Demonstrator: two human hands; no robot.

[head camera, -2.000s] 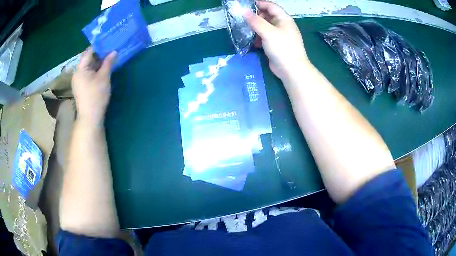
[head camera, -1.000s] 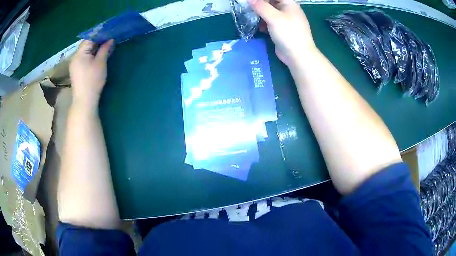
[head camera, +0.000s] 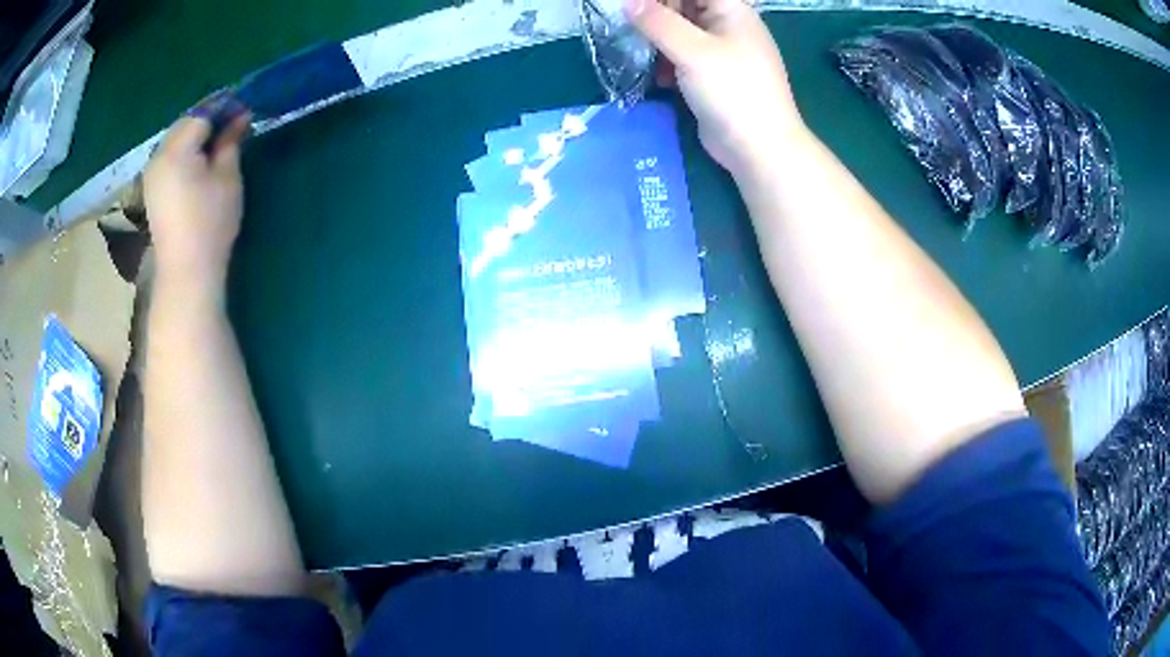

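A fanned stack of blue leaflets [head camera: 577, 295] lies on the dark green bench in front of me, with strong glare on its lower half. My left hand [head camera: 195, 180] is at the upper left by the pale rail and holds a blue leaflet [head camera: 298, 82], seen at a flat angle and dark. My right hand [head camera: 731, 77] is at the top centre, partly cut off by the upper edge. It holds a bagged black bundle [head camera: 620, 51] in clear shiny plastic, just above the stack; the bundle's top is out of view.
Several bagged black bundles [head camera: 982, 135] overlap on the bench at upper right. An open carton [head camera: 1055, 430] packed with bundles stands at lower right. Torn brown cardboard [head camera: 96, 282] with a blue card [head camera: 64, 404] is at left. A white tray [head camera: 51, 116] lies beyond the worn rail [head camera: 449, 49].
My left hand has moved left and slightly down, and its leaflet has tilted from face-on to nearly edge-on. My right hand still holds the bundle, slightly higher in view. The bench contents appear slightly shifted upward.
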